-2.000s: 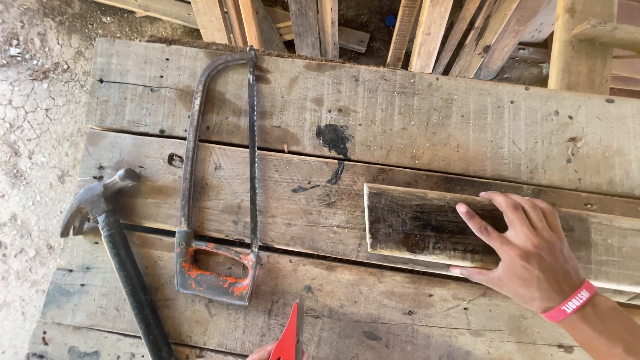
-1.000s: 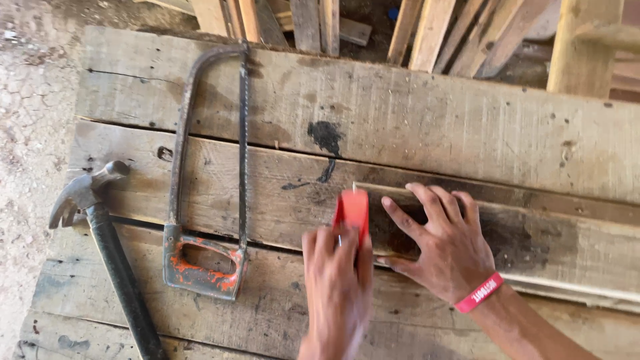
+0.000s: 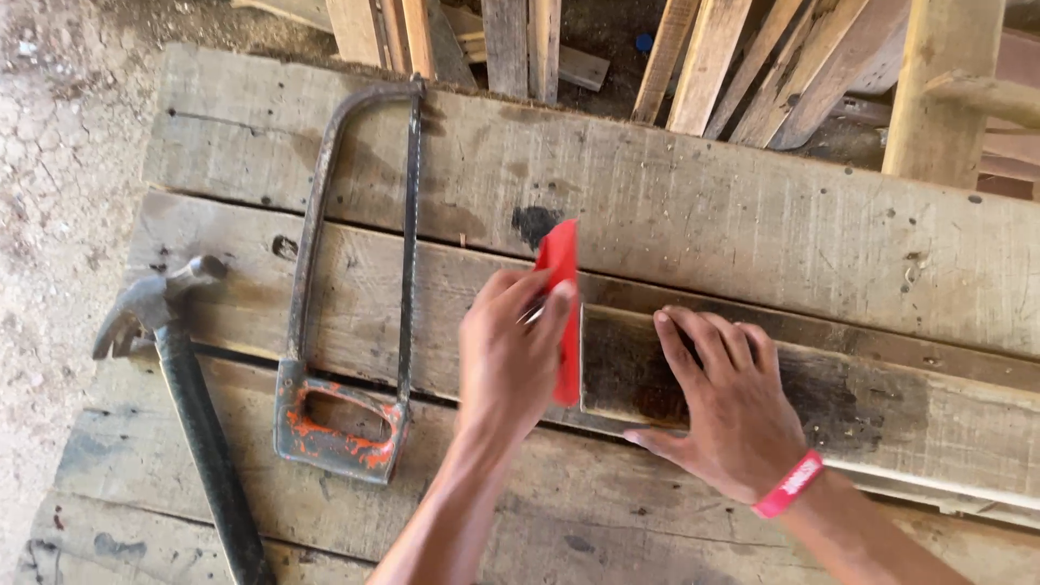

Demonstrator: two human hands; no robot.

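Note:
A red flat tool [image 3: 570,349], blurred, with a small metal part near my fingers, is pinched in my left hand [image 3: 516,341]; its exact kind cannot be told. It stands just left of the cut end of a wooden plank [image 3: 630,357] with a dark stained end. My right hand [image 3: 723,398], wearing a pink wristband [image 3: 788,485], lies over that plank, fingers on its top and far edge, thumb at its near edge. Left of my hands lies a hacksaw [image 3: 337,431] with worn orange paint on its handle. A claw hammer [image 3: 199,414] rests farther left.
The workbench [image 3: 504,504] is made of rough wooden boards with gaps between them. Several timber offcuts [image 3: 699,65] lean and stand beyond its far edge. A wooden post [image 3: 942,97] rises at the upper right. Cracked bare ground [image 3: 49,203] shows at the left.
My left hand, out of sight two seconds ago apart from fingertips at the bottom edge, has come up to the plank's end with the red tool. My right hand stays on the plank.

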